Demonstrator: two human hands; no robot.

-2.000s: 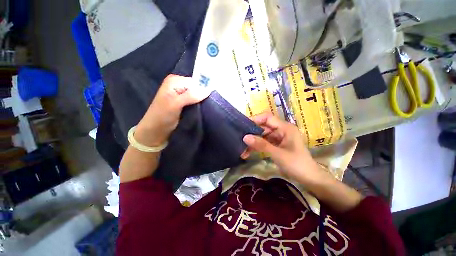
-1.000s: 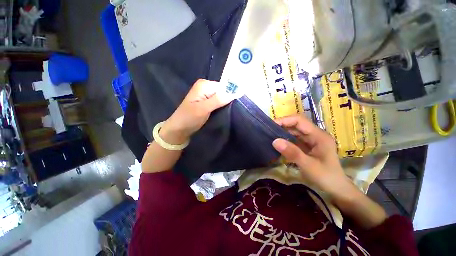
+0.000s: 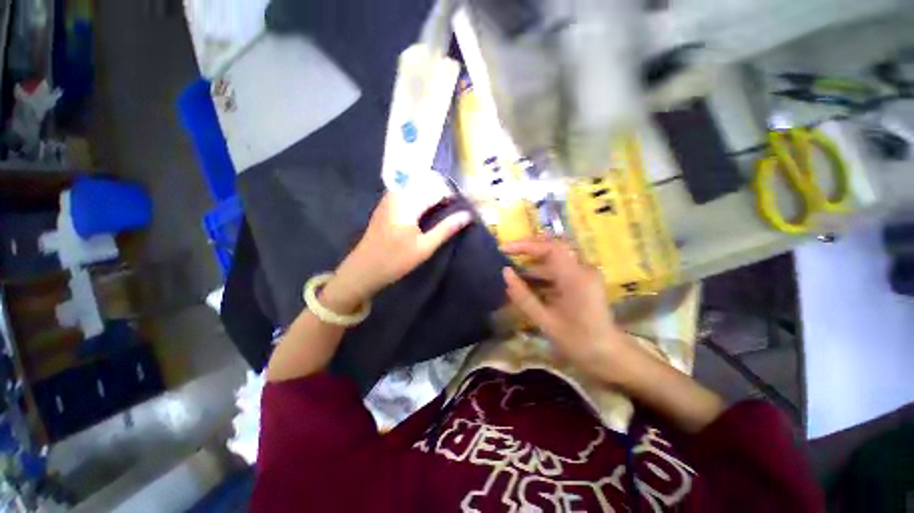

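A large dark garment panel (image 3: 331, 190) lies over the table's left part and hangs down toward my lap. My left hand (image 3: 406, 235) grips the panel near its upper right edge, with thumb and fingers on a fold. My right hand (image 3: 556, 291) holds the panel's right corner between thumb and fingers. The panel edge runs between the two hands, in front of the yellow-taped machine bed (image 3: 621, 220). The sewing machine head above is blurred. Whether a small strip lies in the fold, I cannot tell.
Yellow-handled shears (image 3: 802, 180) lie at the right, beside a dark rectangular piece (image 3: 699, 150). A white elongated body with blue marks (image 3: 413, 120) stands just above my left hand. A blue crate (image 3: 222, 225) is beyond the panel's left side. Small tools lie at the upper right.
My left hand has moved closer to my right hand, and the panel edge between them is now bunched rather than straight. The camera view has shifted and blurred.
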